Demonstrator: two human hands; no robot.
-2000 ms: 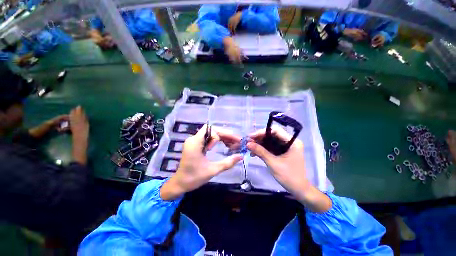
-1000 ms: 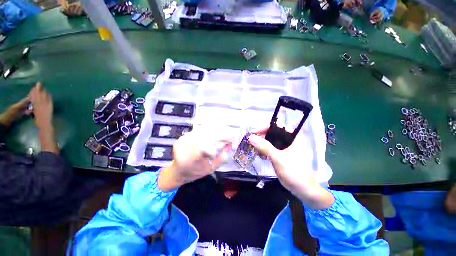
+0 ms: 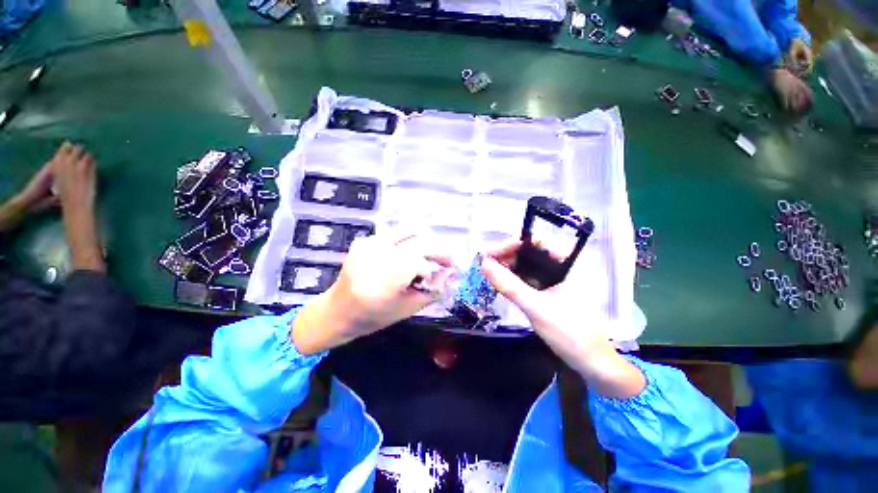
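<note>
My right hand (image 3: pixel 558 313) holds a black phone housing (image 3: pixel 551 241) with a window opening, upright above the white tray. Its thumb and fingertips also pinch a small patterned board (image 3: pixel 472 289), which shows bluish. My left hand (image 3: pixel 380 284) is at the board's left side, fingers bent and fingertips at or beside its edge. Its fingertips are overexposed, so I cannot tell whether they grip anything. The white-lined tray (image 3: pixel 433 159) lies under both hands, with several black housings (image 3: pixel 339 192) in its left column.
A heap of dark units with silver edges (image 3: pixel 217 226) lies left of the tray. Small silver rings (image 3: pixel 809 255) are heaped far right. A grey post (image 3: pixel 226 63) stands at upper left. Another person's hands (image 3: pixel 72 178) are at left; more hands (image 3: pixel 794 77) are at upper right.
The board has turned from a flat, speckled grey view to a narrower bluish one. My left hand has shifted slightly, its fingertips staying by the board. The housing has moved slightly left and down.
</note>
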